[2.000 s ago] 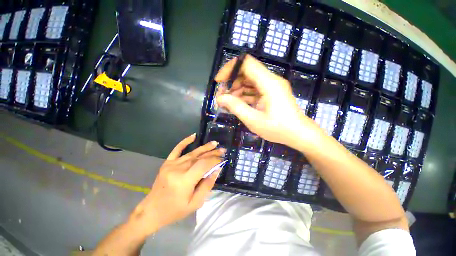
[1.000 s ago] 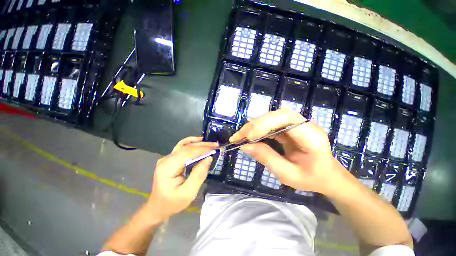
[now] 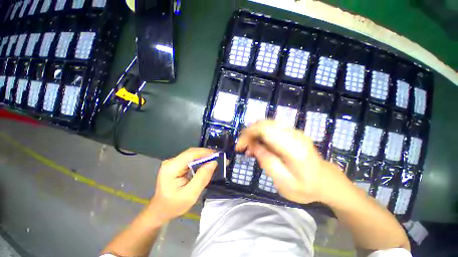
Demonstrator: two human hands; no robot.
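My left hand (image 3: 176, 183) holds a small dark part with white edges (image 3: 219, 168) between thumb and fingers, over the lower left corner of the black tray (image 3: 426, 68). The tray has rows of pockets with keypad housings (image 3: 297, 62); a few at the left of the middle row look plain white (image 3: 224, 106). My right hand (image 3: 289, 168) is blurred, just right of the held part, over the lower and middle rows. Its fingers are bent; whether they hold a tool cannot be seen.
Another filled black tray (image 3: 86, 113) is at the left. Between the trays, a glossy black slab (image 3: 154, 45), an orange-yellow item (image 3: 129, 96) and a dark looped cable (image 3: 117, 138) lie on the green mat (image 3: 186, 108). A pale curved rail (image 3: 346, 20) runs behind; a crumpled white piece (image 3: 416, 232) is at lower right.
My right hand moved from the tray's left column to beside the held part, then slightly off it. The thin tool seen earlier no longer shows. The held part has tilted, showing its dark face.
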